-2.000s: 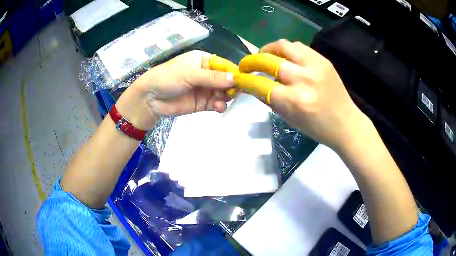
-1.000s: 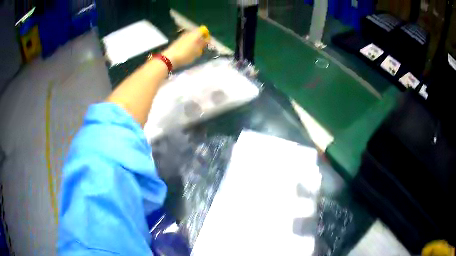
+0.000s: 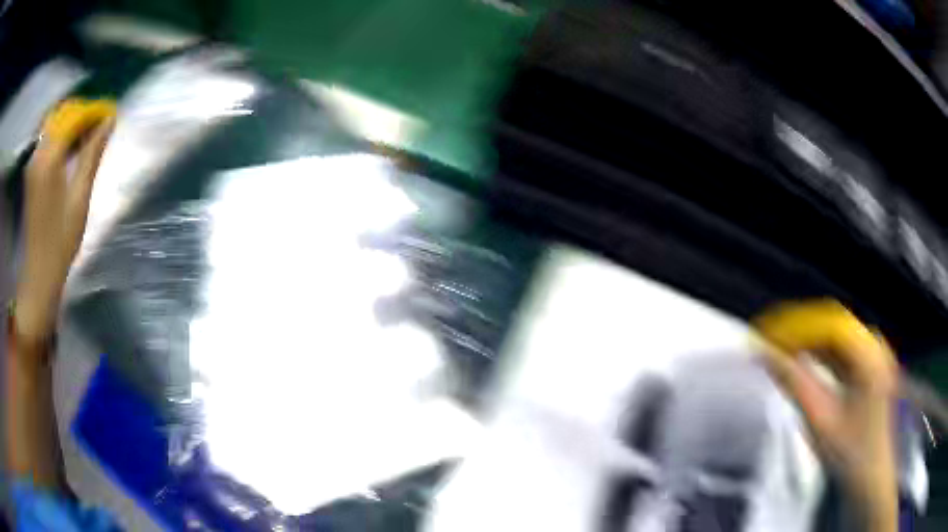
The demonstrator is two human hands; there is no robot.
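The frame is strongly blurred. My left hand [image 3: 64, 197], with yellow finger cots, is at the far left edge beside a whitish stack; whether it holds anything cannot be told. My right hand [image 3: 847, 390], also with yellow cots, is at the right end of the white mat [image 3: 593, 312], fingers bent; its grip is unclear. Dark smartphones [image 3: 715, 436] lie blurred on the mat, left of my right hand. A bright white stack of film sheets [image 3: 301, 333] lies on crinkled plastic [image 3: 146, 260] at centre left.
Black foam trays [image 3: 644, 135] are stacked behind the mat. The green bench top [image 3: 385, 62] shows at the back. A large blue bin [image 3: 125, 436] is at the lower left. The whitish wrapped stack [image 3: 182, 109] lies at the upper left.
The view has swung right, so the film stack sits further left and the mat and phones show again. My right hand has come into fuller view; my left hand is now at the left edge.
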